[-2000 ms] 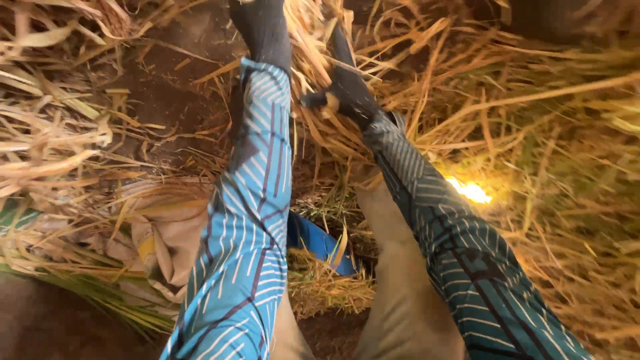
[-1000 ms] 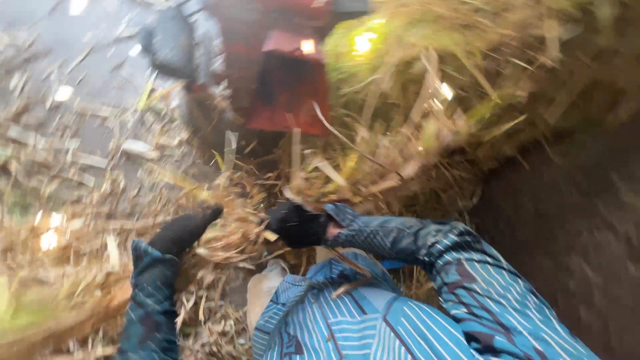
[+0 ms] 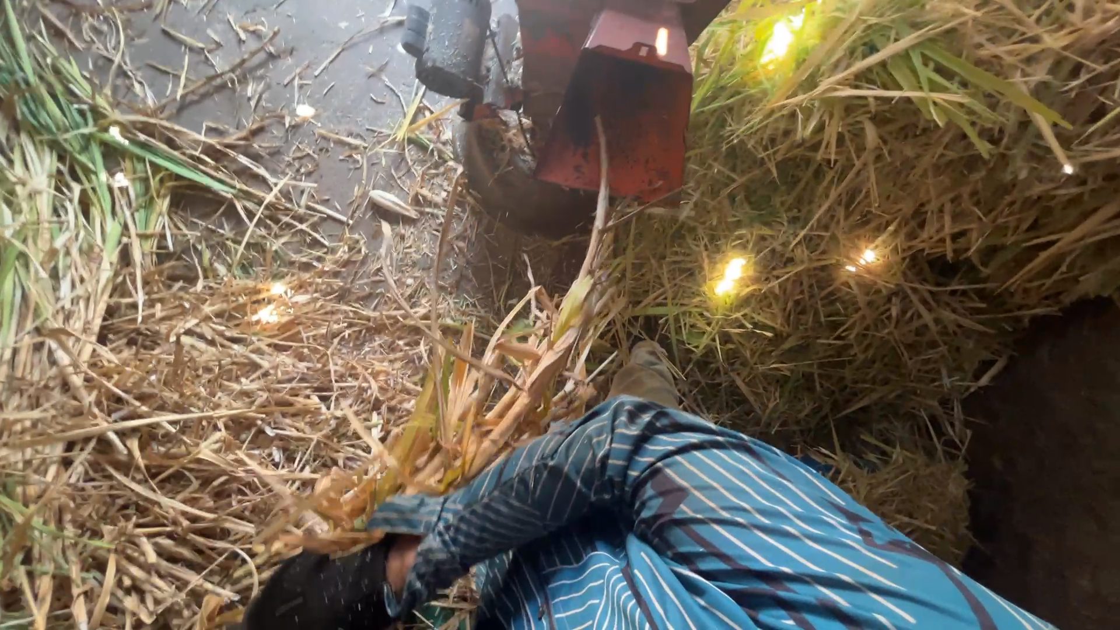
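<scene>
My right hand (image 3: 319, 591), in a dark glove, is at the bottom left, with my blue striped sleeve reaching across from the right. Its fingers are not clear, so its grip cannot be told. Just above the glove and forearm lies a loose bundle of dry stalks and leaves (image 3: 490, 411), slanting up towards the red metal chute (image 3: 626, 122) of a machine. One long stalk tip overlaps the chute's opening in the view. My left hand is out of the frame.
Dry stalks (image 3: 219, 385) litter the floor at left, beside long green stalks (image 3: 52, 175). A heap of straw and cut grass (image 3: 875, 175) stands at right. A grey cylindrical machine part (image 3: 455, 48) is left of the chute. A shoe or foot (image 3: 646, 372) shows near the centre.
My right hand has moved down and left from near the middle of the view. My left hand, seen at the left a second ago, has left the frame. The view has swung since two seconds ago.
</scene>
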